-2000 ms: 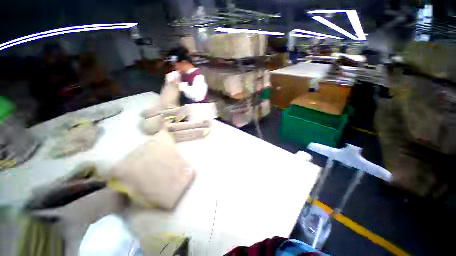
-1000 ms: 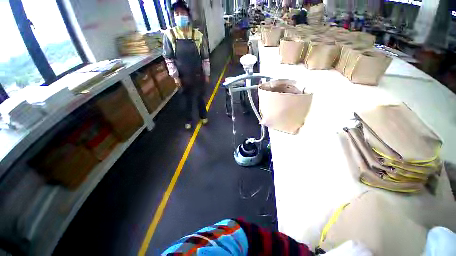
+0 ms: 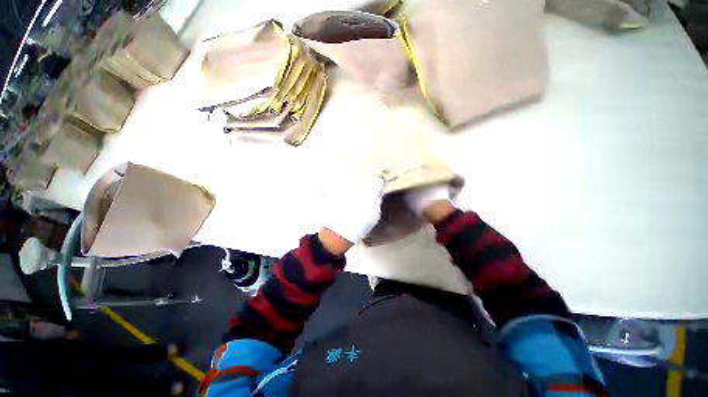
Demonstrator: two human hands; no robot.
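A beige bag body (image 3: 400,225) lies in front of me near the table's front edge, its dark mouth towards me. My left hand (image 3: 353,213), in a white glove that blends into the bright table, holds the bag's left side at the rim. My right hand (image 3: 431,198), white-gloved and blurred, reaches into the mouth at the right side; its fingers are hidden, so I cannot tell its grip. No steamer head shows in either hand.
A stack of yellow-edged bags (image 3: 291,93) and an open bag (image 3: 349,39) lie beyond. A large bag body (image 3: 481,62) lies at back right. An opened bag (image 3: 155,209) stands at the left edge by the steamer stand (image 3: 70,267). Further bags (image 3: 105,101) stand in rows at far left.
The view has swung from the aisle, where a person stood, down to the table before me. Both hands are now at a bag body near the front edge.
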